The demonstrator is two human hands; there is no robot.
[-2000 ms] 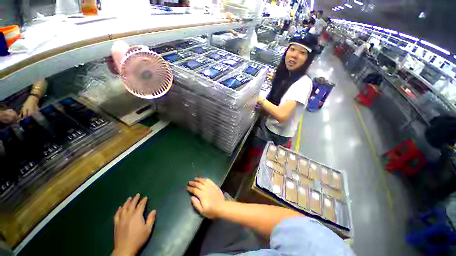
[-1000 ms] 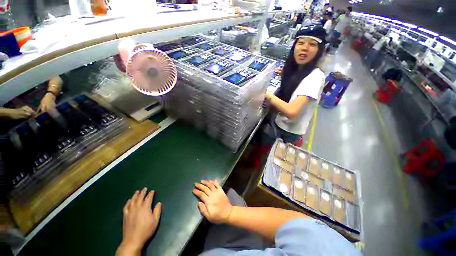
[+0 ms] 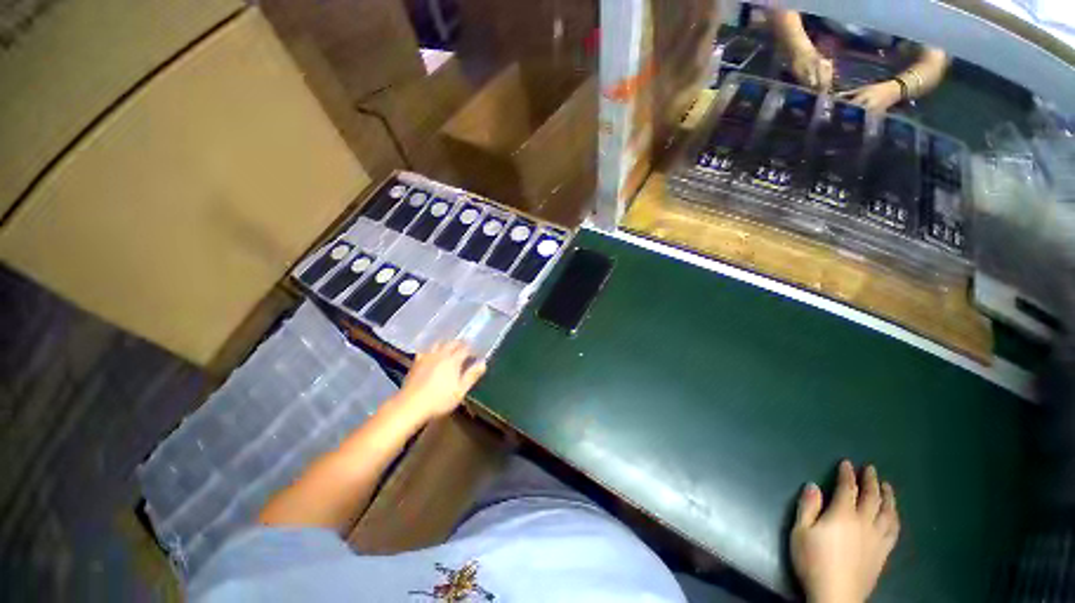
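My left hand point(image 3: 442, 377) is at the near edge of the left tray point(image 3: 454, 277), fingertips by its pockets without units; I see nothing held in it. The tray holds several black phone units with round white stickers, in a long back row and a shorter front row. A plain black smartphone point(image 3: 576, 290) lies alone on the green mat point(image 3: 696, 377), just right of the tray. My right hand point(image 3: 843, 530) lies palm down on the mat at the lower right, fingers a little apart and empty.
A translucent pocket tray point(image 3: 265, 430) sits lower left. Large brown cartons point(image 3: 200, 177) stand beyond it. A pale post point(image 3: 619, 118) rises behind the mat. Trays of dark phone assemblies point(image 3: 825, 159) stand on a yellow-brown board point(image 3: 754, 253), with another person's hands point(image 3: 866, 88) behind.
The view has swung left, so the fan, tall tray stack and aisle are gone; the smartphone and left trays show. My left hand has moved from the mat to the tray edge.
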